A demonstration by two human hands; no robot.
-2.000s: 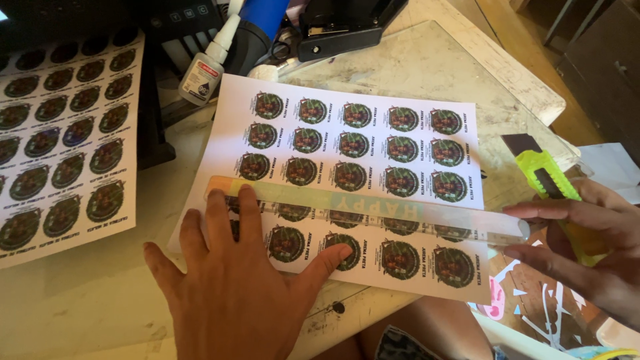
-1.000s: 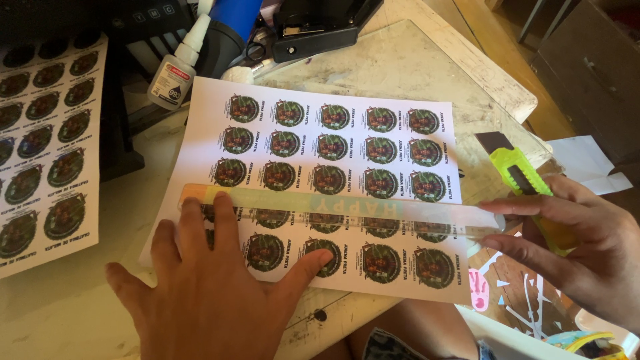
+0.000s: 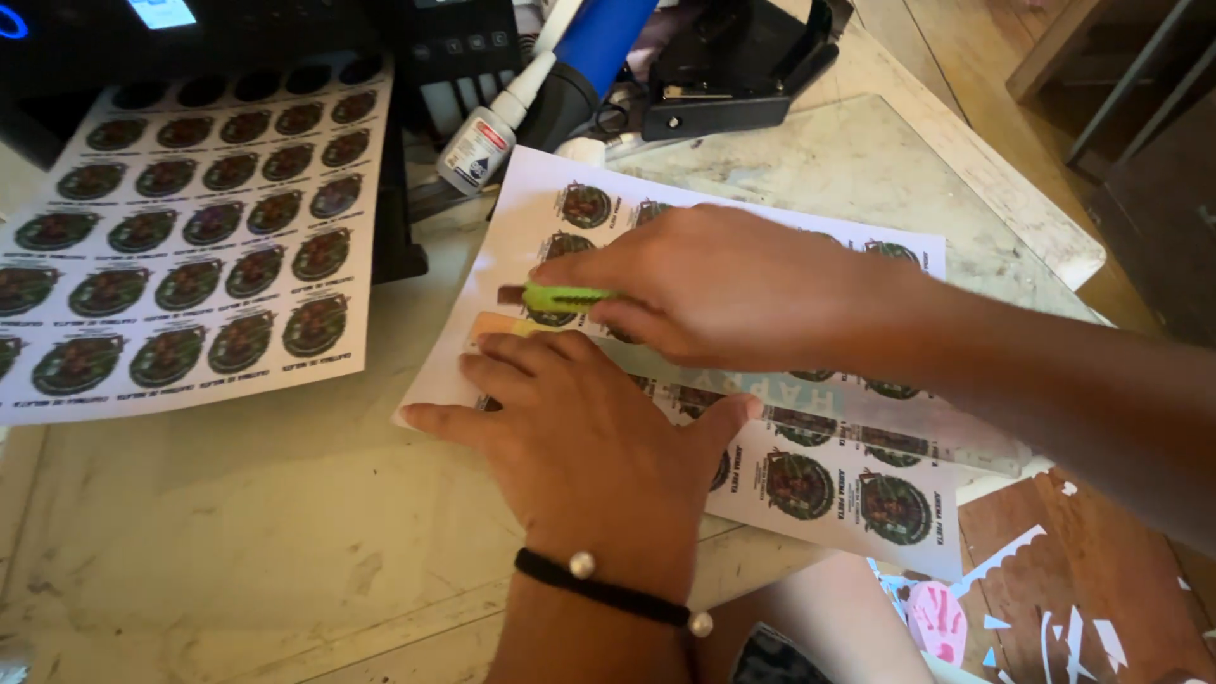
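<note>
A sheet of printed round labels [image 3: 798, 483] lies slanted on the worktable, with a clear plastic ruler [image 3: 969, 451] across it. My left hand [image 3: 608, 427] is spread flat over the ruler's left part and the sheet, pressing with its fingers. Just above it, my right hand [image 3: 722, 285] grips a lime-green utility knife [image 3: 570, 299]. The knife's dark blade points left, close above the ruler's orange left end. My right hand and forearm hide several labels; whether the blade touches the paper I cannot tell.
A printer [image 3: 57, 57] stands at upper left with another printed sheet [image 3: 356, 323] coming out. Behind the labels are a glue bottle [image 3: 484, 138], a blue cylindrical object [image 3: 603, 43] and a black hole punch [image 3: 727, 71]. Paper scraps [image 3: 1073, 646] litter the lower right.
My right hand has let go of the ruler's right end and moved left across the sheet with the knife. My left hand stays on the ruler's left part.
</note>
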